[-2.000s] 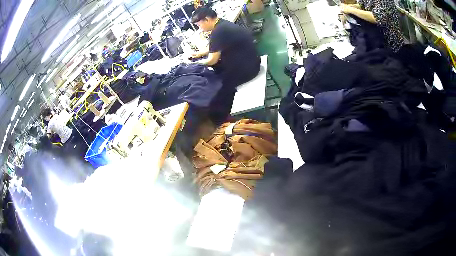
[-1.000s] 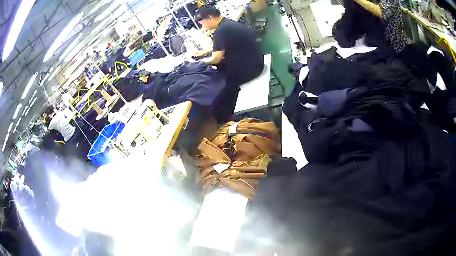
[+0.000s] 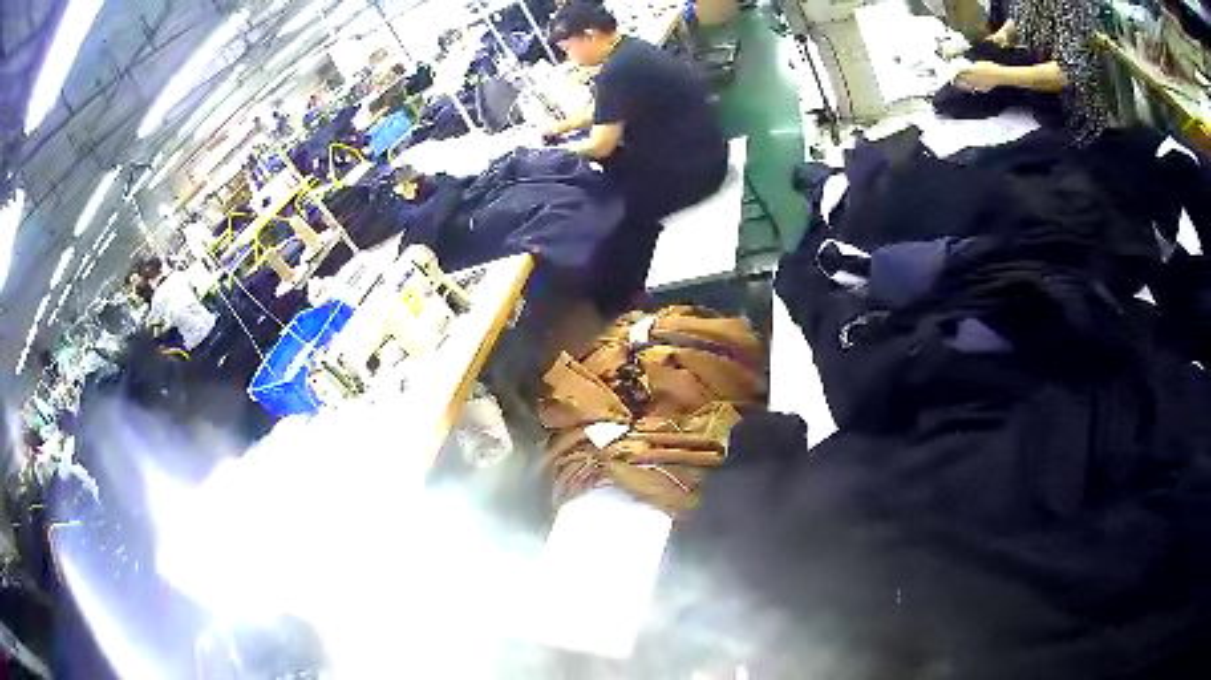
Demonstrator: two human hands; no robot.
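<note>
A large loose heap of dark garments (image 3: 1009,438) fills the right and lower right of the view, with small white and pale patches in it. Brown garment bundles (image 3: 677,385) with small white tags lie left of the heap. A flat white board or sheet (image 3: 604,571) lies in front of the brown bundles. A bright, blurred glare covers the lower left and hides what is there. Neither my left hand nor my right hand can be made out.
A sewing machine (image 3: 405,319) stands on a wood-edged table beside a blue bin (image 3: 303,359). A person in dark clothes (image 3: 657,120) sits on a white bench (image 3: 701,239), handling navy cloth (image 3: 531,206). Another person's arms (image 3: 1016,77) reach over dark cloth at upper right. Green floor (image 3: 773,100) shows between.
The whole view has shifted, so things appear further right. At upper right, the other person's forearm and hand now show beside dark cloth that has been lowered.
</note>
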